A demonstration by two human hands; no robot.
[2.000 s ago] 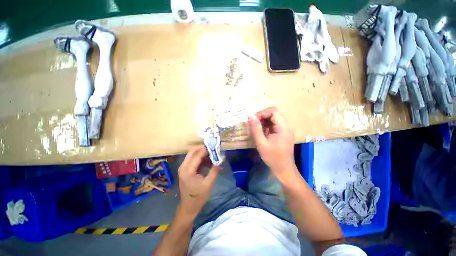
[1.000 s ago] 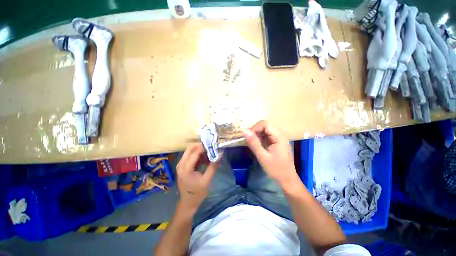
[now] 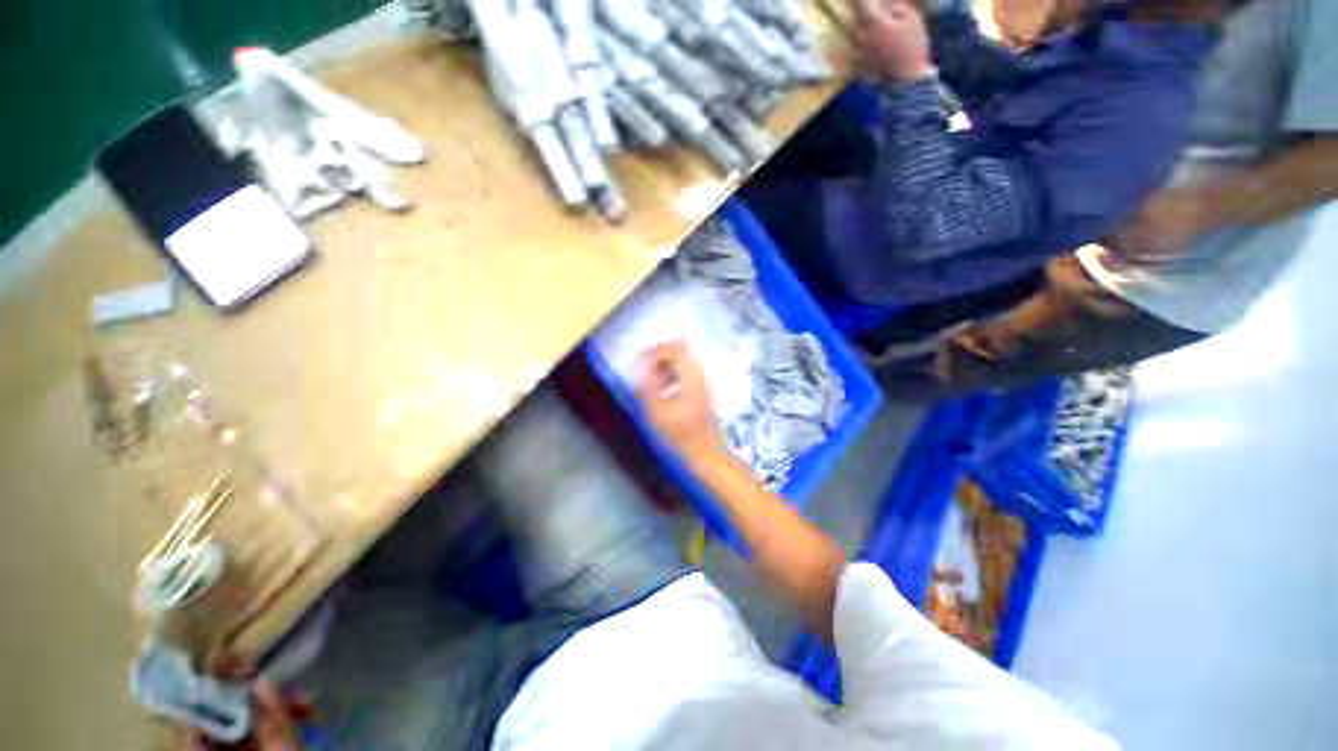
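Note:
My left hand [image 3: 264, 719] is at the bottom left, partly cut off by the frame's edge, and holds a small grey moulded piece [image 3: 191, 693] by the bench edge. My right hand [image 3: 674, 390] is blurred over the blue parts bin [image 3: 856, 385], above its white bottom; its fingers look curled, and whether it holds anything cannot be told. Small grey moulded pieces [image 3: 794, 408] lie loose in the bin. White strips [image 3: 182, 572] and thin sticks [image 3: 198, 514] lie at the near bench edge.
Handle bodies [image 3: 616, 74] are heaped at the bench's [image 3: 426, 323] far side. A smartphone [image 3: 206, 206], gloves [image 3: 316, 132] and a small white block [image 3: 132, 302] lie on it. A person in dark sleeves [image 3: 939, 206] sits beyond the bin; another person's arm [image 3: 1247, 198] shows behind. More blue bins [image 3: 1027, 565] stand right.
The view has swung to the right. My right hand has left the held piece and moved over the parts bin. My left hand still holds its piece, now at the lower left.

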